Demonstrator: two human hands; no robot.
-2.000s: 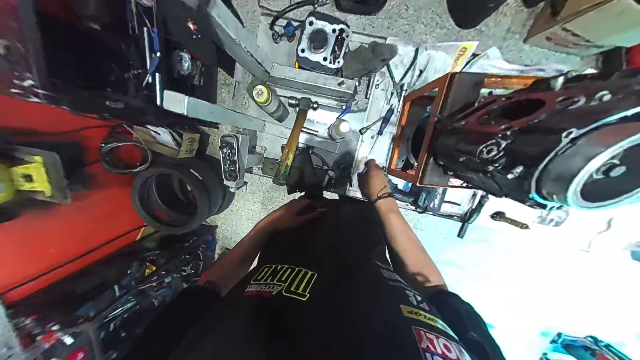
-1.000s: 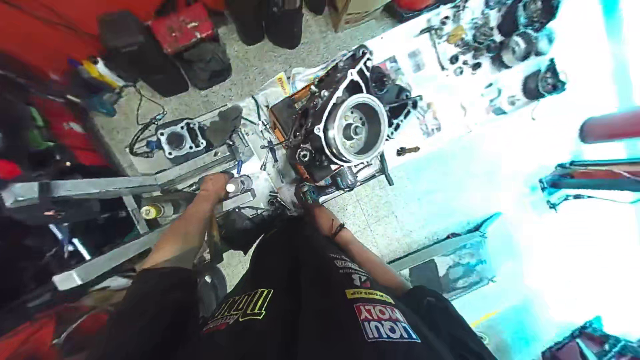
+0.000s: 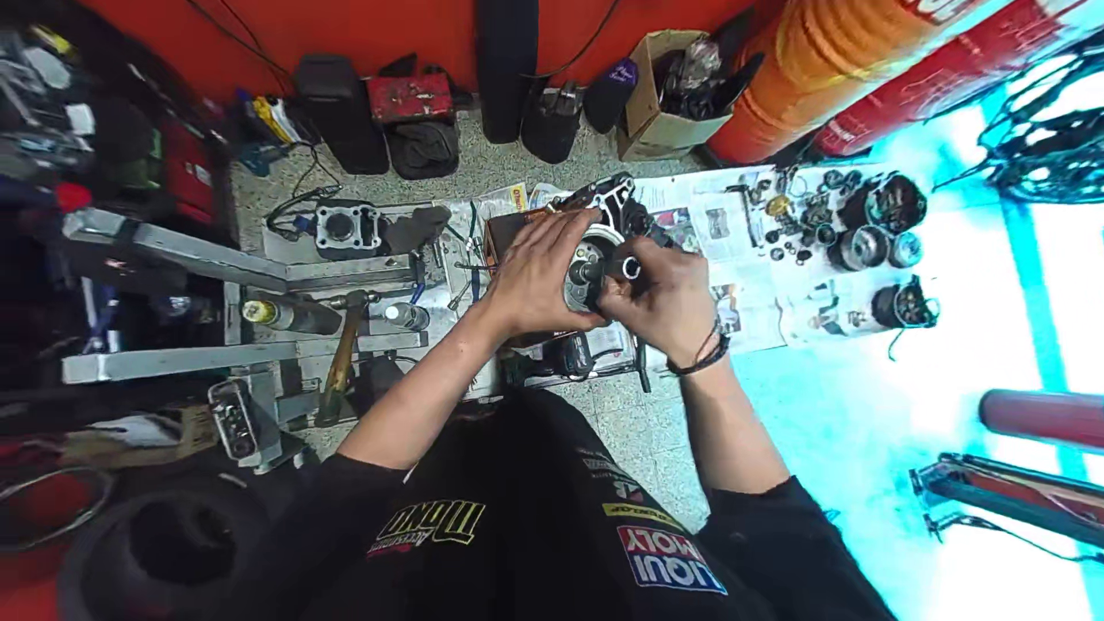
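Note:
An engine crankcase (image 3: 614,200) with a round metal rotor (image 3: 576,293) on its upper side stands at the middle of the head view. My left hand (image 3: 539,276) rests spread against the left rim of the rotor. In my right hand (image 3: 668,297) is a dark cylindrical tool (image 3: 628,266) with a round open end, gripped over the rotor's centre. A metal shaft (image 3: 586,271) lies between the tool and the rotor's hub. My fingers hide part of the rotor, and the exact kind of tool cannot be told.
Left of the engine lie a cylinder block (image 3: 345,228), a hammer (image 3: 343,362), a spray can (image 3: 289,314) and a capped bottle (image 3: 405,316) by a metal frame (image 3: 198,352). Gears and small parts (image 3: 862,248) lie on newspaper (image 3: 716,226) at the right. A cardboard box (image 3: 660,129) stands behind.
My left hand has moved from beside the capped bottle onto the rotor. My right hand has come up from the engine's near edge to above the rotor, now holding a dark tool. The view has shifted.

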